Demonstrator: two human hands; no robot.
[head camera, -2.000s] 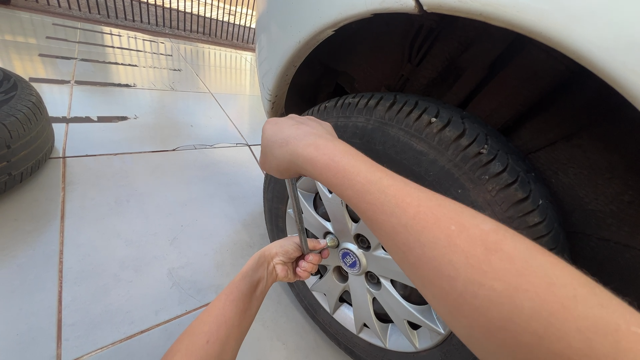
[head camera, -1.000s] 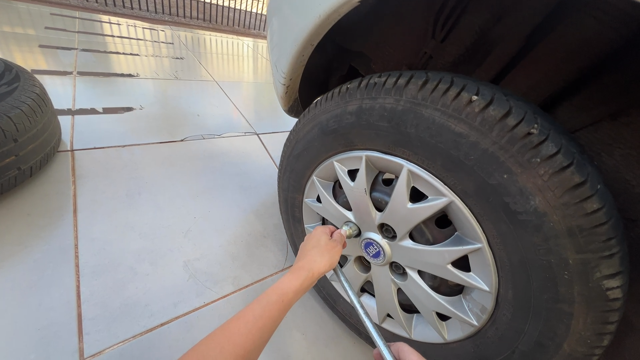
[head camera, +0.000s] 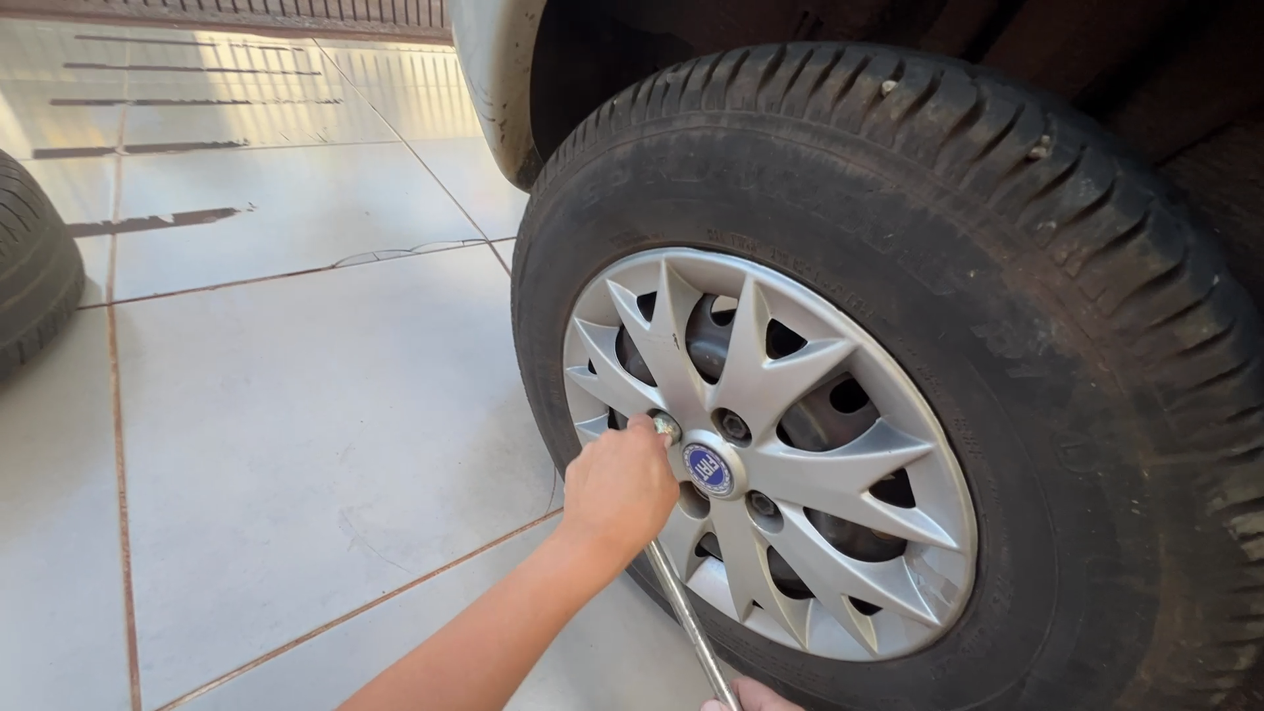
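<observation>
My left hand (head camera: 622, 484) is closed around the socket end of a metal lug wrench (head camera: 691, 617), which sits at the left bolt hole of a silver Fiat wheel cover (head camera: 829, 464). The wrench's bar slants down and right across the cover's lower edge. At the bottom edge of the view, my right hand (head camera: 755, 697) grips the bar's far end; most of that hand is cut off. Wheel bolts (head camera: 733, 426) show in holes around the blue centre badge (head camera: 709, 469). A worn black tyre (head camera: 997, 296) surrounds the cover.
The car's pale fender edge (head camera: 494, 84) and dark wheel arch (head camera: 612, 49) are above the tyre. Another tyre (head camera: 35, 267) is at the far left on the light floor tiles (head camera: 296, 395). A slatted gate (head camera: 247, 12) stands at the back.
My right hand has moved from the raised end of the wrench, above the wheel, down to the bottom of the view. The wrench bar has swung from pointing up to pointing down. The view has moved closer.
</observation>
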